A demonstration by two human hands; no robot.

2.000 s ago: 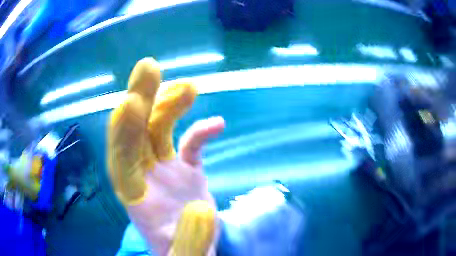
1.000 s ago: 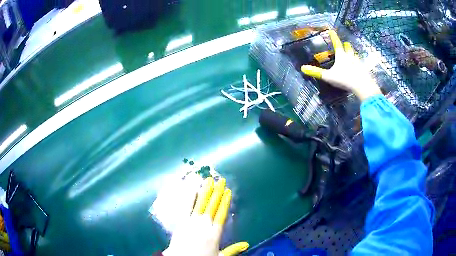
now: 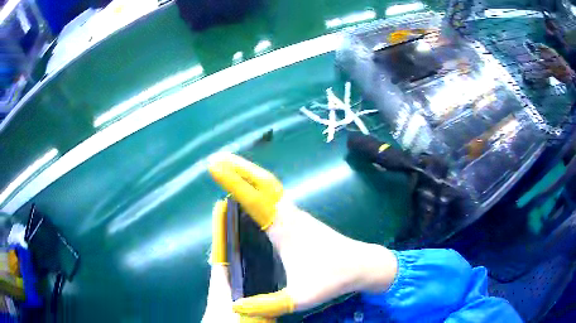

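Observation:
A dark flat LCD panel [image 3: 258,258] is held on edge between my hands at the lower centre. My right hand [image 3: 322,255], with yellow finger cots and a blue sleeve, grips it from the right, fingers at its top and thumb near its bottom. My left hand [image 3: 218,271] is partly cut off by the lower edge. Its yellow-covered finger lies along the panel's left side; its other fingers are mostly hidden. A small dark blurred piece [image 3: 265,136] shows above my hands, over the mat.
Clear blister trays [image 3: 455,94] with orange tails stand at the right. A black air gun [image 3: 379,151] and white strips [image 3: 338,113] lie beside them. Black frames [image 3: 54,246] and a blue bin [image 3: 26,271] are at the left. A white edge strip [image 3: 252,70] crosses behind.
My right hand has come from the trays to the lower centre and now holds a panel. My left hand has moved left onto it. The pale film heap no longer shows.

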